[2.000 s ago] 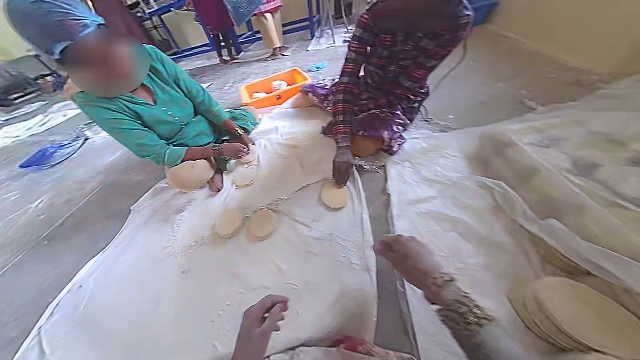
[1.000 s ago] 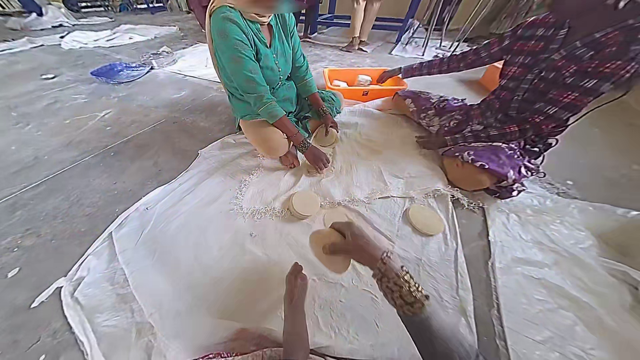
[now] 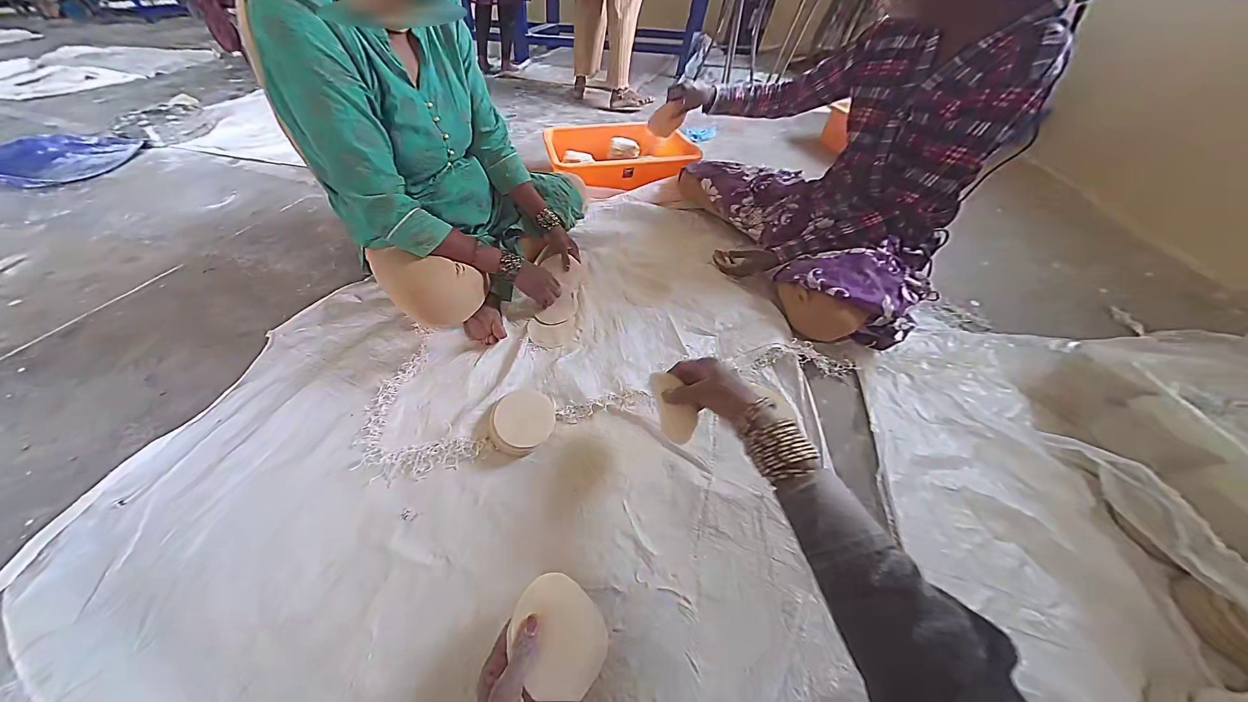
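Observation:
My left hand (image 3: 509, 658), low in the view, grips a pale flat round disc (image 3: 558, 639), thumb on its face. Farther forward, my right hand (image 3: 710, 388), with bangles at the wrist, holds another thin disc (image 3: 675, 411) tilted above the white sheet (image 3: 292, 575). Behind my right hand, part of one more pale disc (image 3: 775, 402) shows on the sheet. To the left of that hand a short stack of discs (image 3: 524, 420) lies on the cloth.
A person in green (image 3: 390, 146) sits ahead, hands on discs. Another in a checked shirt (image 3: 907, 127) holds a disc near an orange crate (image 3: 624, 174) with white stacks. A plastic sheet (image 3: 1014, 468) lies to the right, a blue one (image 3: 68, 159) far left.
My left hand, empty one second ago, now holds a disc. My right hand still has a disc, now held more upright. The person in the checked shirt now holds a disc by the crate.

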